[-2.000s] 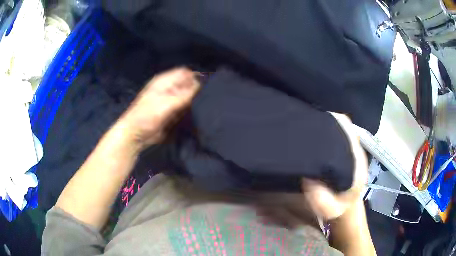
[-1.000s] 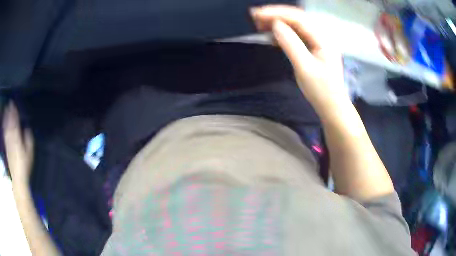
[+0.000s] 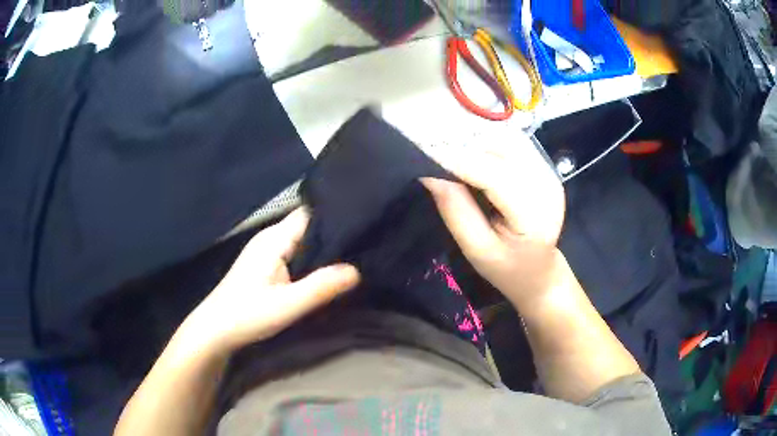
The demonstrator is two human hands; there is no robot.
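Observation:
A small dark cloth piece [image 3: 366, 170] is held up between both hands at the front edge of the white table [image 3: 341, 94]. My left hand [image 3: 273, 285] grips its lower left edge, thumb on top. My right hand [image 3: 503, 204] pinches its right edge between thumb and fingers. The fingers of both hands are partly hidden. A large dark garment panel [image 3: 162, 153] lies over the table at the left and hangs over its front edge.
Scissors with red and yellow loops [image 3: 481, 81] lie behind my right hand. A blue tray [image 3: 584, 38] with white strips is at the table's right end. A dark phone-like slab [image 3: 388, 17] is at the top. A blue basket [image 3: 51, 400] shows at lower left. Dark cloth [image 3: 622, 247] is piled at right.
The view has swung to the right. My left hand has come in from the far left, and both hands now hold a small dark piece. The large panel is now at the left.

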